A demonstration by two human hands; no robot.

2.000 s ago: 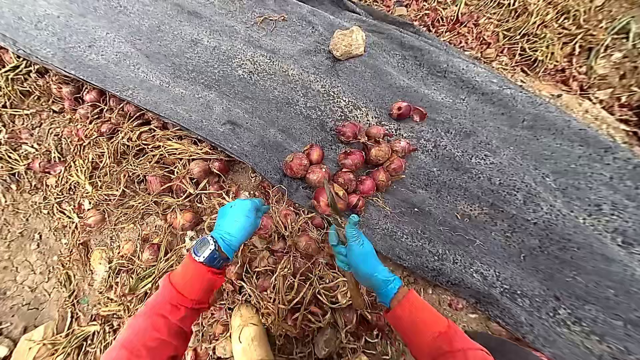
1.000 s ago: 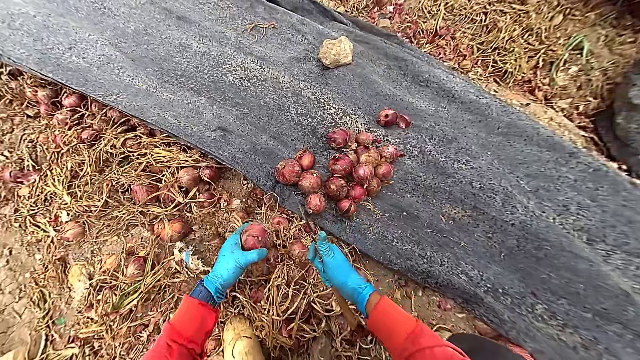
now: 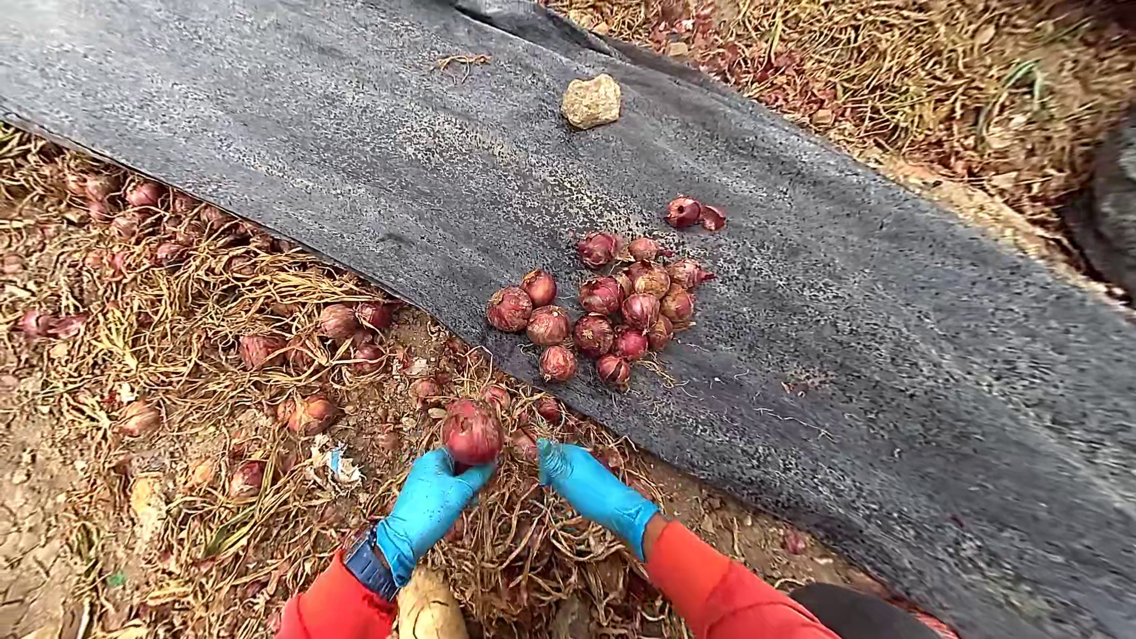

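Gloved in blue, my left hand [image 3: 430, 506] holds a red onion [image 3: 472, 432] upright between thumb and fingers, over the ground by the edge of a dark fabric sheet [image 3: 843, 355]. My right hand [image 3: 599, 493], also gloved, is just right of it, its fingers curled and pointing toward the onion without clearly touching it. Whether a tool is in this hand cannot be made out. Several red onions [image 3: 639, 311] lie grouped on the sheet beyond both hands. A small onion [image 3: 682, 212] with a loose piece of skin lies a little farther off.
A pale stone [image 3: 591, 101] rests on the sheet. Left of the sheet, more onions [image 3: 312, 414] lie among dry stalks [image 3: 293, 293] and soil. Dry plant litter [image 3: 887, 80] covers the ground beyond the far edge, and a dark object [image 3: 1109, 204] stands at the right.
Two seconds ago no onion showed in my left hand; it has since taken hold of one. The slender tool seen earlier in my right hand is no longer clearly visible.
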